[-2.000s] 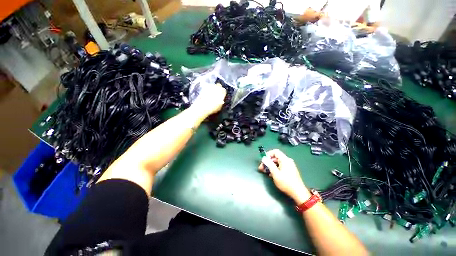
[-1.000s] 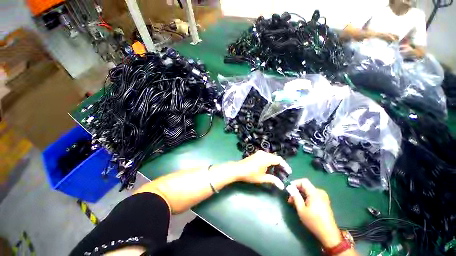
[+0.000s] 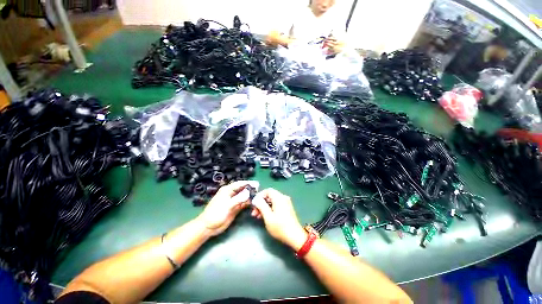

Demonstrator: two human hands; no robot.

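Note:
My left hand (image 3: 224,206) and my right hand (image 3: 277,215) meet over the green table near its middle. Both are closed around a small black part (image 3: 251,191), mostly hidden by the fingers. A black cable coil (image 3: 334,218) lies just right of my right wrist. Loose black housing shells (image 3: 208,163) spill from an open clear bag ahead of my left hand. Shinier dark parts (image 3: 300,159) lie in the clear bag ahead of my right hand.
A large black cable pile (image 3: 53,172) is at left. Black cables with green circuit boards (image 3: 386,160) are piled at right. Another cable heap (image 3: 208,56) lies at the back. A person (image 3: 315,29) works across the table beside another clear bag (image 3: 327,74).
My left hand has come from the bag of shells to my right hand, and both now hold the small part closer together. The view has turned to the right.

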